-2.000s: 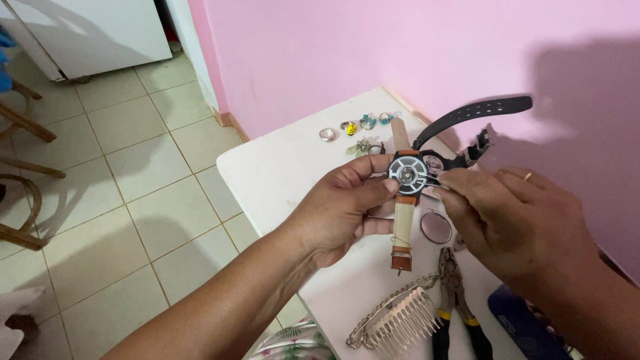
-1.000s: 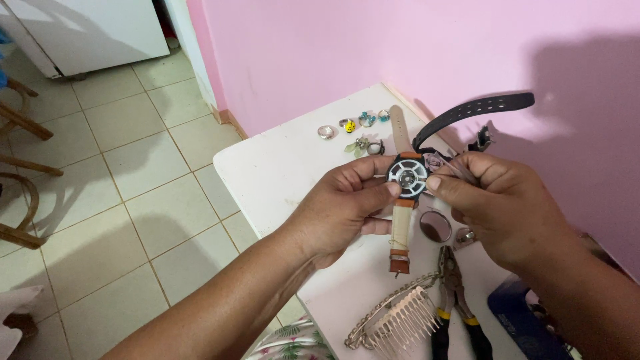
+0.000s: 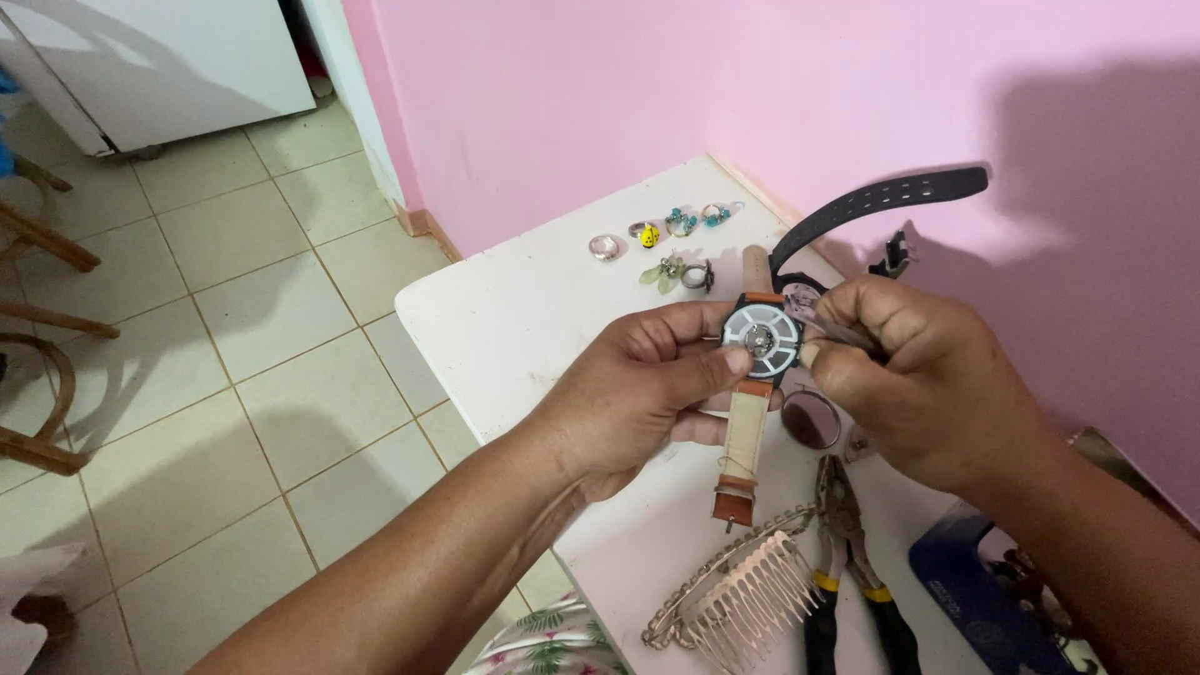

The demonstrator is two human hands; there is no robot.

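My left hand (image 3: 647, 384) holds a wristwatch (image 3: 761, 339) with a brown and cream leather strap, its round segmented face or back turned up and the thumb on its edge. At the watch's right edge, my right hand (image 3: 900, 366) pinches a thin metal tool or piece (image 3: 844, 331), partly hidden by the fingers. Behind the hands lies a second watch with a black strap (image 3: 881, 197). Just below the fingers rests a round, dark disc with a metal rim (image 3: 810, 419). Pliers with black and yellow handles (image 3: 844, 525) lie nearer the front.
Several rings (image 3: 680, 222) lie on the white table (image 3: 506, 309), against a pink wall. A decorative hair comb (image 3: 750, 591) and a metal chain (image 3: 698, 567) are beside the pliers. A blue box (image 3: 966, 595) holding small items stands at the right.
My right hand's fingers have shifted at the watch's edge, and the thin piece in them has changed angle. My left hand keeps its hold on the watch.
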